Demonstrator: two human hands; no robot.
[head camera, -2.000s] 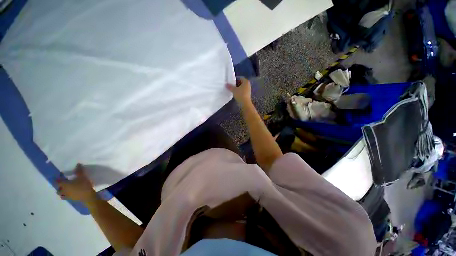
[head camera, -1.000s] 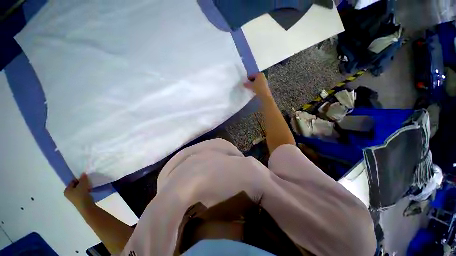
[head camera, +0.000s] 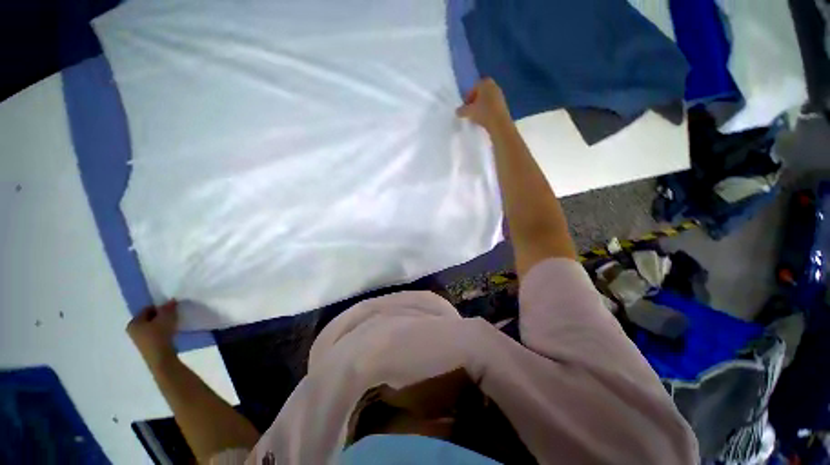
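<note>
A large white backing piece (head camera: 300, 163) lies over the blue template (head camera: 96, 154), which shows as a blue border at the left and beside the upper right edge. Soft creases fan across the cloth from the right hand. My left hand (head camera: 156, 329) pinches the cloth's near left corner. My right hand (head camera: 485, 107) pinches its right edge, higher up than the near right corner. The far end of the cloth is cut off by the picture's top edge.
A blue-grey folded panel (head camera: 578, 59) lies on the white table (head camera: 610, 156) at the right. A dark blue piece (head camera: 45, 418) is at the lower left. A blue bin (head camera: 701, 336) with beige fabric and a dark white-edged stack (head camera: 728, 409) are at the lower right.
My right hand has moved from near the cloth's near right corner up along its right edge. My left hand still holds the left corner. The view has shifted, showing more at the right.
</note>
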